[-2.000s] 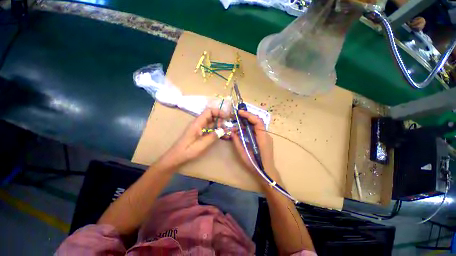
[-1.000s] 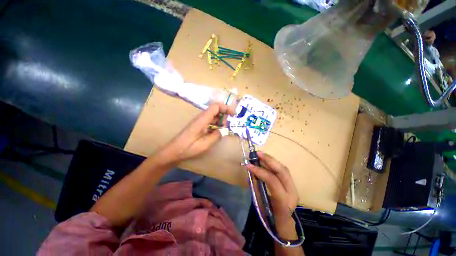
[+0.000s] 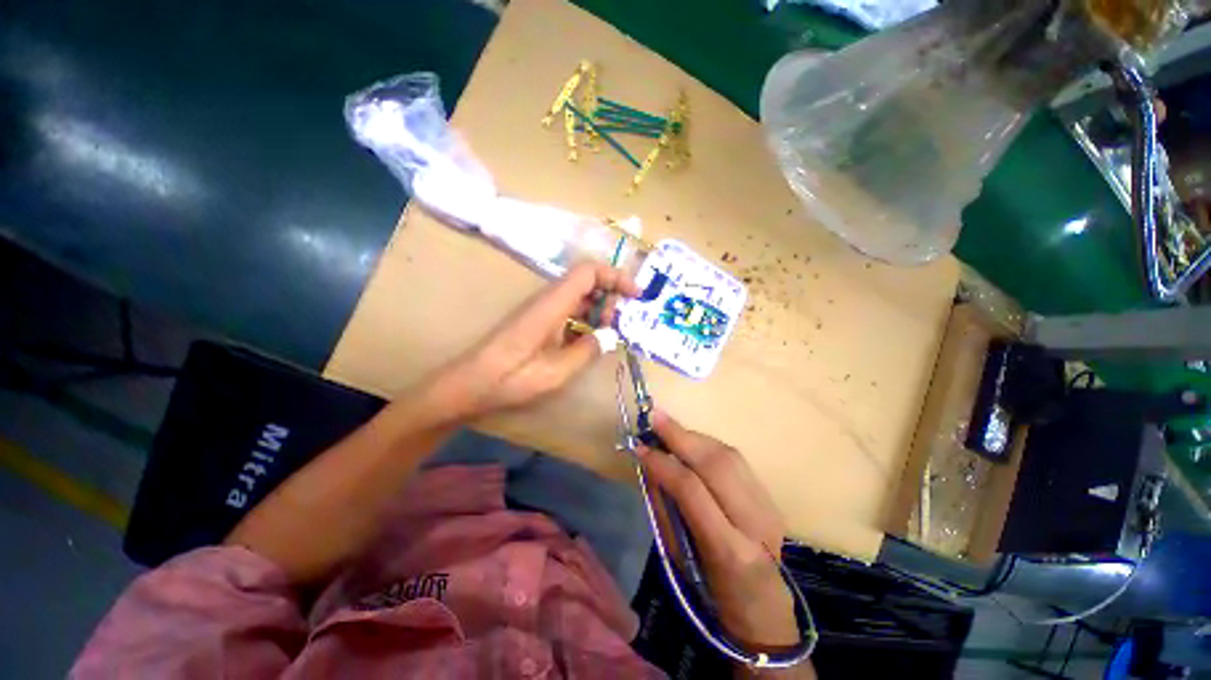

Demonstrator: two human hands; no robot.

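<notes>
A white square housing (image 3: pixel 728 295) lies on the tan cardboard sheet with a blue-green circuit board (image 3: pixel 693 316) inside. My left hand (image 3: pixel 545 339) is at the housing's left edge, fingers pinched on a short green lead (image 3: pixel 576 327) with brass-coloured ends; a small white cap shows at a fingertip. My right hand (image 3: pixel 711 498) holds the dark soldering iron (image 3: pixel 647 423), its tip just below-left of the housing, near my left fingertips. Whether the tip touches anything cannot be told. The iron's cord loops over my right wrist.
A heap of green leads (image 3: pixel 624 122) lies at the sheet's top. A crinkled clear bag with white contents (image 3: pixel 458 186) lies left of the housing. A clear extractor hood (image 3: pixel 877 160) hangs above right. A cardboard tray (image 3: pixel 940 492) and a black box (image 3: pixel 1082 458) stand at right.
The iron has moved off the circuit board, down and left toward my left fingers. Earlier both hands covered much of the housing. The whole view has shifted slightly.
</notes>
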